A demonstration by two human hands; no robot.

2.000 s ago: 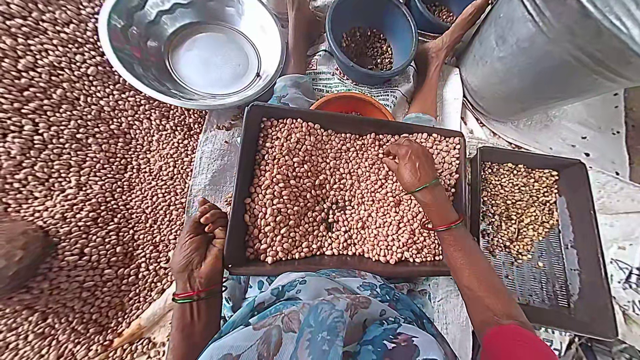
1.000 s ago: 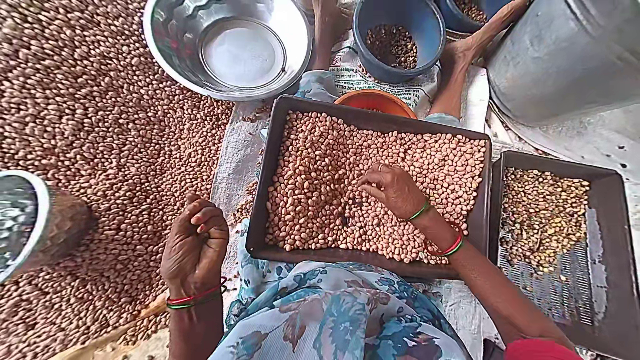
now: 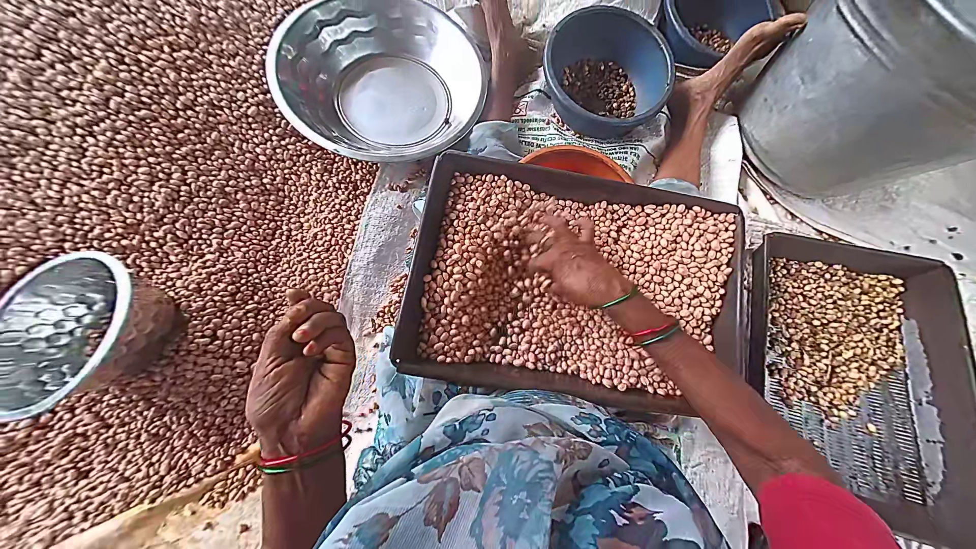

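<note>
A dark rectangular tray [image 3: 568, 387] full of pinkish-brown shelled nuts or beans [image 3: 640, 244] rests across my lap, slightly tilted in view. Among them, left of the tray's middle, is my right hand [image 3: 572, 263], fingers spread and blurred; whether it touches or holds any kernels is hard to tell. My left hand [image 3: 305, 366] is raised beside the tray's left edge, palm up with fingers curled in; nothing shows between them, though the inside of the curl is hidden. Both wrists wear red and green bangles.
A large heap of similar kernels [image 3: 175, 152] covers the left, with a metal bowl [image 3: 114, 328] tipped on it. Beyond my tray are a steel basin [image 3: 465, 76], blue tubs [image 3: 564, 99], [image 3: 675, 30] and an orange bowl [image 3: 572, 158]. A metal drum [image 3: 862, 107] and slotted tray [image 3: 945, 358] stand right.
My right hand has moved leftward over the kernels from the right part of the tray, and its fingers have spread. The view has shifted left, bringing the tipped metal bowl into sight.
</note>
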